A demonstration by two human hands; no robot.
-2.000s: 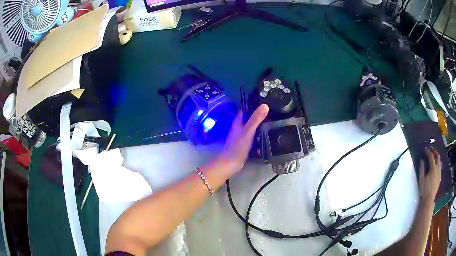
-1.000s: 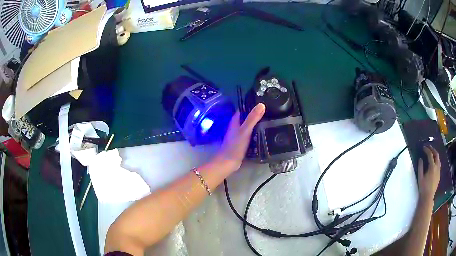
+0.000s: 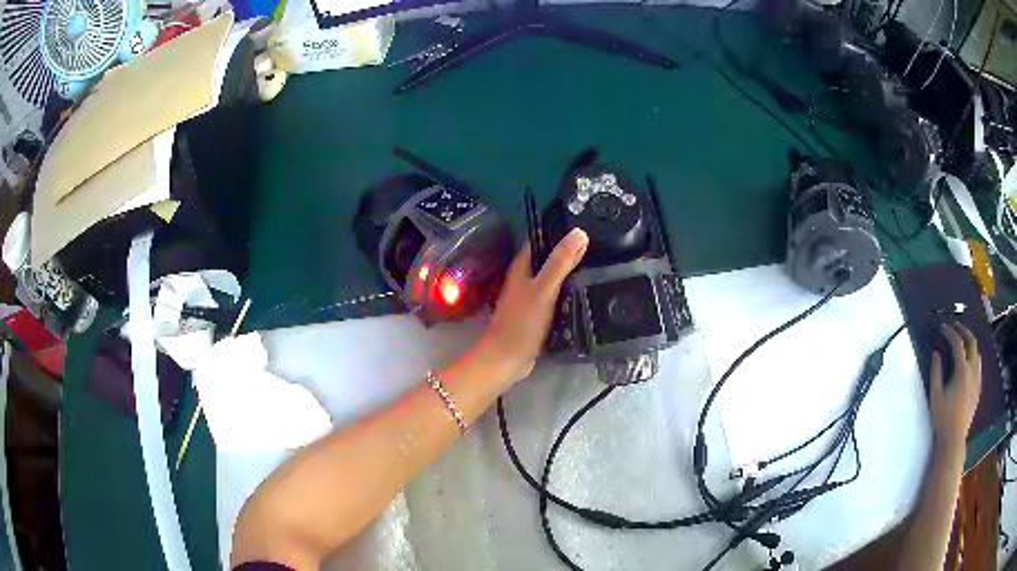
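A dark dual-lens camera (image 3: pixel 625 307) lies in the middle, its round head with pale LEDs away from me. My left hand (image 3: pixel 533 307) grips its left side, thumb on top and the other fingers hidden. A second dark camera (image 3: pixel 452 251) lies to its left, close to my hand, with a red light glowing. A third camera (image 3: pixel 831 240) lies at the right, its cable end towards me. My right hand (image 3: pixel 961 374) rests over a dark mouse (image 3: pixel 946 363) on the dark mouse pad (image 3: pixel 931 292).
Black cables (image 3: pixel 608 521) loop over the whitish sheet (image 3: pixel 468 502) at the near edge. A long white strip (image 3: pixel 145 368), crumpled white tissue (image 3: pixel 251 390) and a thin stick (image 3: pixel 192 433) lie at the left. Cardboard (image 3: pixel 134 123) and a blue fan (image 3: pixel 87 39) stand at far left. A monitor stand (image 3: pixel 535 28) is at the back.
The left camera's light has gone from bright blue to red. My left hand keeps its hold on the middle camera. The view has shifted slightly.
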